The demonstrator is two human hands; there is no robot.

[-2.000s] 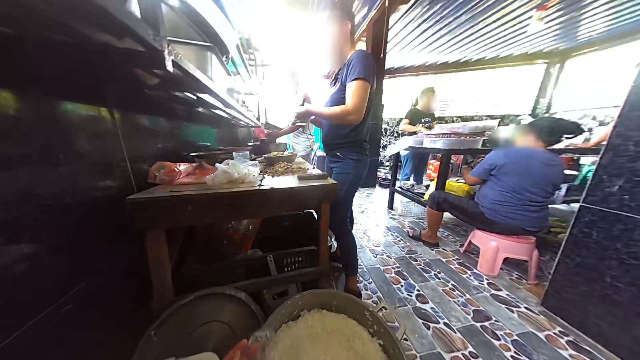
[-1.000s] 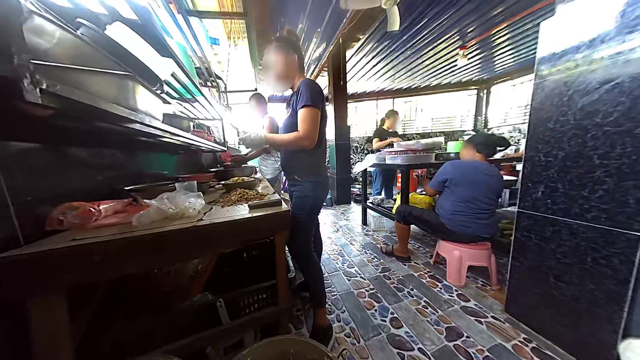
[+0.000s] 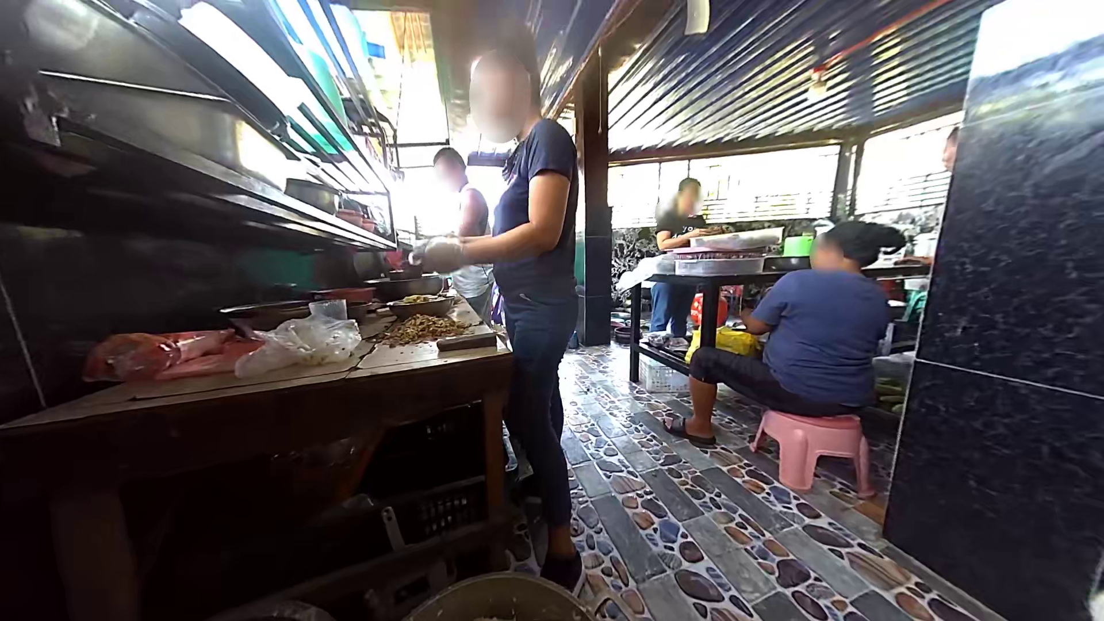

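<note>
Neither my left hand nor my right hand is in view. At the bottom edge shows the rim of a large metal pot (image 3: 504, 586), its contents mostly cut off. On the tiled worktop at left lie a red plastic bag (image 3: 164, 352) and a clear plastic bag (image 3: 302, 343). A heap of chopped brownish food (image 3: 423, 329) is beside a dark wooden board or block (image 3: 467, 341), with a bowl of food (image 3: 420, 306) just behind it. A co-worker (image 3: 535, 233) stands at the worktop wearing pale gloves.
Metal shelves with pots (image 3: 312, 195) hang above the worktop. One person (image 3: 824, 336) sits on a pink plastic stool (image 3: 815, 448) by a black table (image 3: 709, 281) holding plastic tubs. Others stand farther back. A dark tiled pillar (image 3: 1000, 345) rises at right; a plastic crate (image 3: 440, 509) is under the worktop.
The view has tilted up, so the pot of white grain-like food and the round lid beside it have mostly dropped out of the frame.
</note>
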